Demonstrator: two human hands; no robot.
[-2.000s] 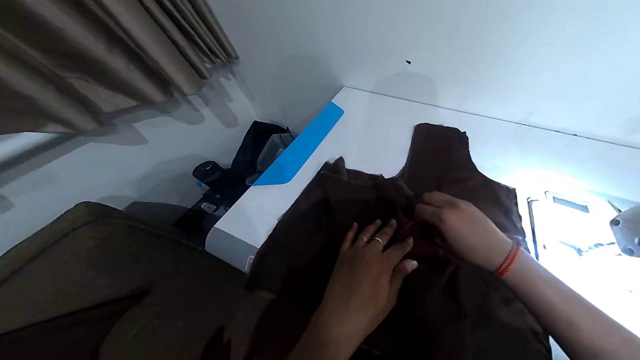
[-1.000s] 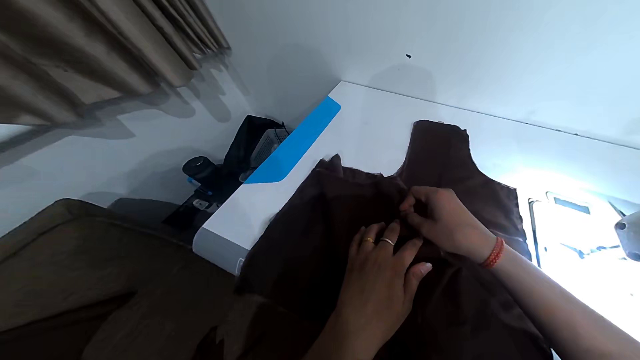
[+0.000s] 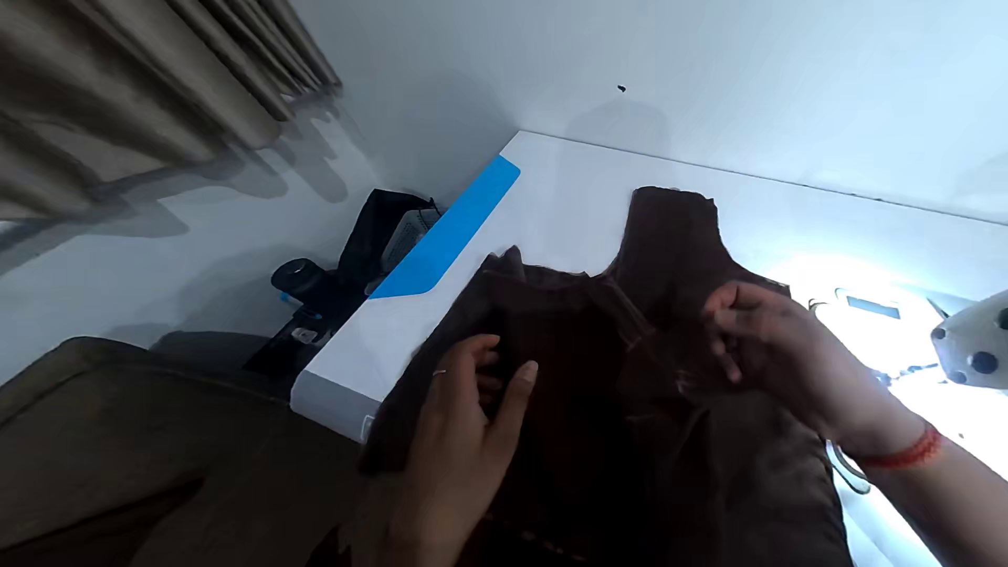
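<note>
A dark brown fabric garment piece (image 3: 669,252) with curved cut edges lies over a white table (image 3: 567,197). Its folded part and seam edges run across the middle. My left hand (image 3: 465,433), a ring on one finger, is over the left part of the cloth with thumb and fingers apart and nothing seen between them. Above the right part is my right hand (image 3: 772,339), a red band at its wrist. Its thumb and index finger are pinched together; whether something small is between them is too small to tell.
A bright lamp-lit white machine (image 3: 874,315) stands at the right beside a white spotted object (image 3: 976,342). A blue strip (image 3: 449,236) covers the table's left edge. Black items (image 3: 303,276) lie beyond it. A brown cushioned seat (image 3: 142,441) is at lower left, a curtain (image 3: 157,79) above.
My hands were close together on the cloth; now they are apart, the left one moved left and the right one moved right. The cloth between them is uncovered.
</note>
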